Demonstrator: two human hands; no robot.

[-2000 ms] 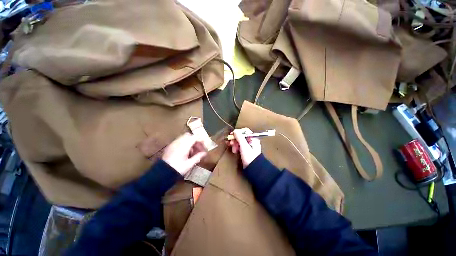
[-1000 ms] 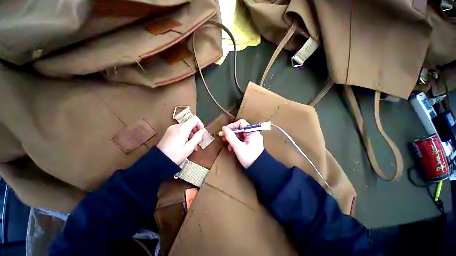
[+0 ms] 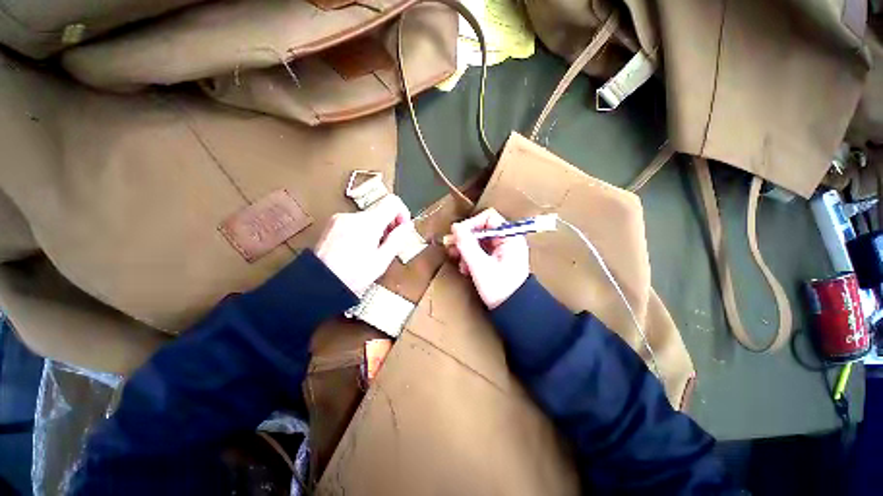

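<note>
A tan bag (image 3: 484, 387) lies in front of me, partly at my lap. My right hand (image 3: 492, 254) holds a slim white pen-shaped tool (image 3: 523, 228) with dark markings; its tip points left and a pale cord runs from its rear. My left hand (image 3: 366, 242) pinches a cream webbing tab (image 3: 411, 244) that has a metal ring (image 3: 365, 184) at its upper end. The tool tip is close to the tab's lower end; I cannot tell whether they touch. A second webbing tab (image 3: 383, 309) lies just below my left hand.
Another tan bag with a reddish-brown leather patch (image 3: 266, 225) covers the left. More tan bags (image 3: 765, 87) with straps lie at the upper right. A red can (image 3: 838, 318), a white power strip (image 3: 831, 229) and a yellow-green piece (image 3: 842, 380) are at the right on the dark green table (image 3: 775, 397).
The view has shifted, so the bags sit higher and the leather patch shows clearly. My left hand has closed on the webbing tab; the tool stays in my right hand near it.
</note>
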